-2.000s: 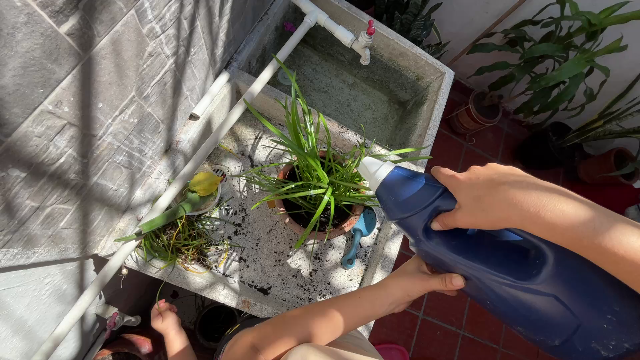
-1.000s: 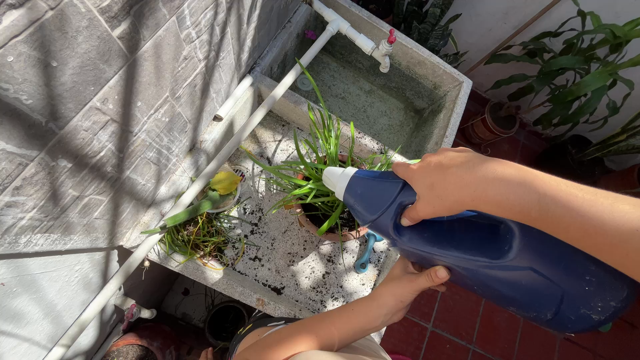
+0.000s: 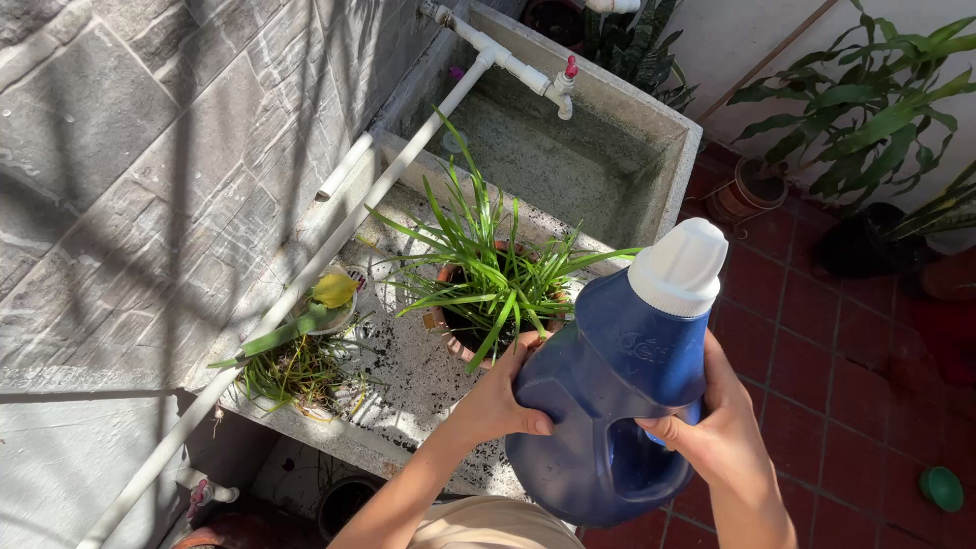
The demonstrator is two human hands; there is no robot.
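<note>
Both hands hold a large blue plastic jug [image 3: 602, 404] with a white ribbed cap [image 3: 679, 267], tilted with its cap toward the upper right. My left hand [image 3: 503, 396] grips the jug's left side, thumb across the front. My right hand [image 3: 709, 419] is on its right side, with the thumb at the handle opening. Behind the jug, to the left, a grassy green plant [image 3: 496, 282] grows in a terracotta pot [image 3: 457, 347] on the soil-strewn concrete washboard [image 3: 404, 381]. The jug hides part of the washboard.
A concrete basin [image 3: 557, 152] adjoins the washboard, under a white pipe [image 3: 381, 191] and a red-handled tap [image 3: 564, 88]. Pulled grass clumps [image 3: 297, 377] and a clear cup with a yellow leaf [image 3: 334, 291] lie left. Potted plants [image 3: 862, 114] and a green cup [image 3: 940, 489] stand on red tiles.
The jug, pointed left at the potted plant in the earlier frames, is now more upright with its cap away from the plant. My left hand has moved up onto its left side.
</note>
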